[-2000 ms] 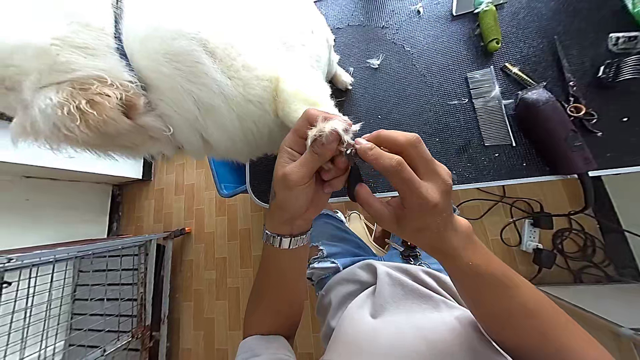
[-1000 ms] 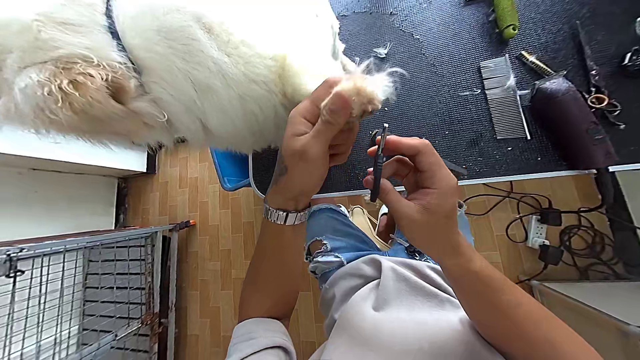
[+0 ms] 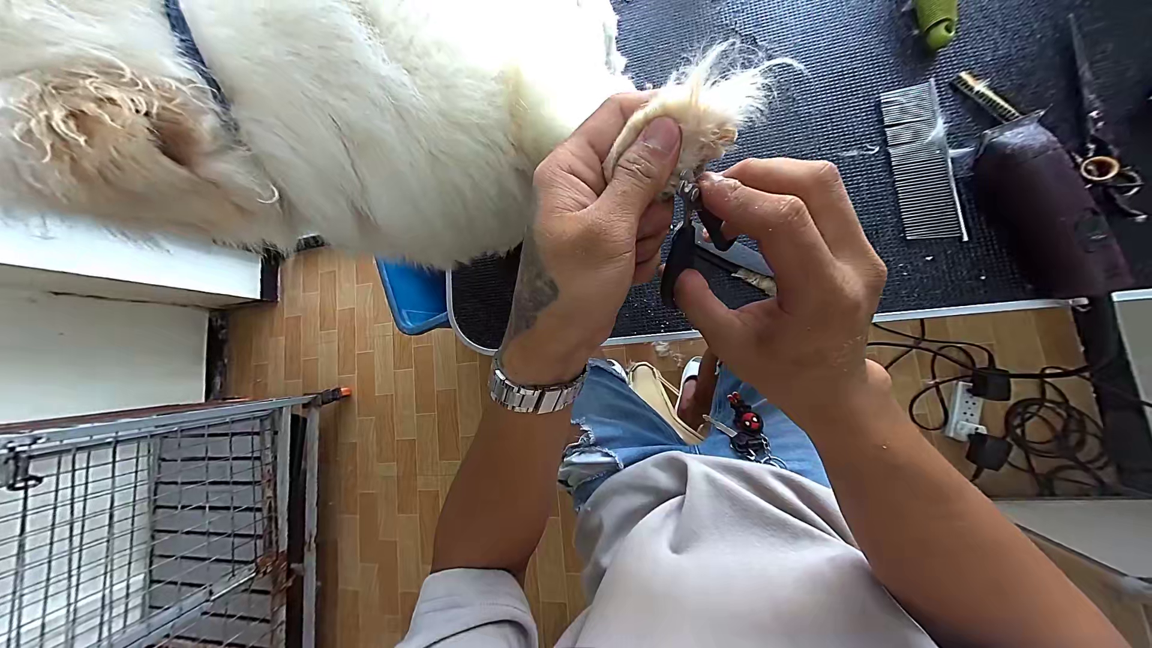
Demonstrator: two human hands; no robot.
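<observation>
A white, long-haired dog (image 3: 387, 117) with a dark band around it is on the black grooming table at the upper left. My left hand (image 3: 598, 202) grips the dog's paw (image 3: 697, 117), thumb on top, with long hairs sticking out past the fingers. Small black-handled nail clippers (image 3: 681, 247) are in my right hand (image 3: 796, 261), thumb on one handle and fingers on the other. Their metal head touches or nearly touches the underside of the paw; the exact contact is hidden by fur and fingers.
On the black table (image 3: 828, 108) lie a metal comb (image 3: 922, 162), a dark purple clipper (image 3: 1048, 207), scissors (image 3: 1093, 135) and a green tool (image 3: 936, 22). Cables and a power strip (image 3: 965, 409) are below. A wire cage (image 3: 153, 522) stands lower left, near a blue bin (image 3: 412, 292).
One second ago the clippers were apart from the paw; now my right hand has brought their head up against its underside. My left hand has kept hold of the paw.
</observation>
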